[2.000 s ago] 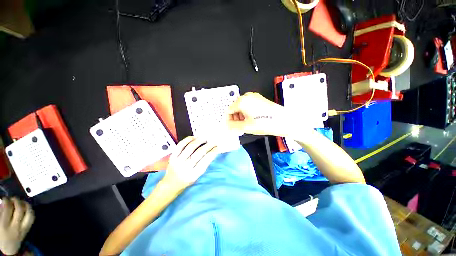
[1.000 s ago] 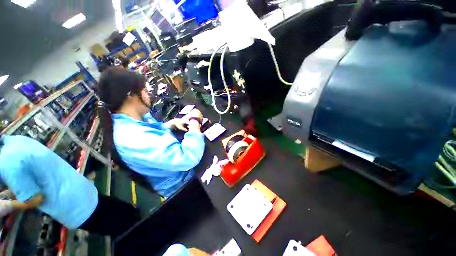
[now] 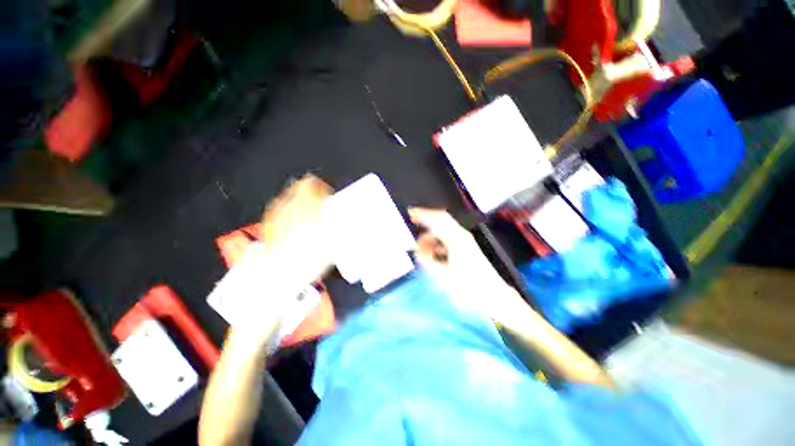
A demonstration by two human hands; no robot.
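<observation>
A white square device (image 3: 370, 228) is at the middle, in front of my blue smock; a smaller white piece (image 3: 389, 273) shows at its lower edge. My left hand (image 3: 301, 213), blurred, is closed at the device's left edge. My right hand (image 3: 446, 248) is at its right edge with fingers curled; blur hides whether it grips. A second white device (image 3: 234, 292) lies on a red pad (image 3: 312, 327), partly behind my left forearm. A third (image 3: 155, 368) lies at the lower left. A fourth (image 3: 497, 155) sits at the right with a yellow cable (image 3: 571, 131) at its corner.
Red tape dispensers stand at the lower left (image 3: 83, 361) and upper right (image 3: 591, 30). A blue bin (image 3: 684, 141) is at the right. A black crate right of my lap holds a crumpled blue bag (image 3: 601, 266) and white devices (image 3: 560, 225). A thin black lead (image 3: 382, 118) lies on the bench.
One second ago the view faced a neighbouring worker and the printer; now it is back on the bench. Compared with two seconds ago, my left hand has moved up beside the middle device, which is tilted.
</observation>
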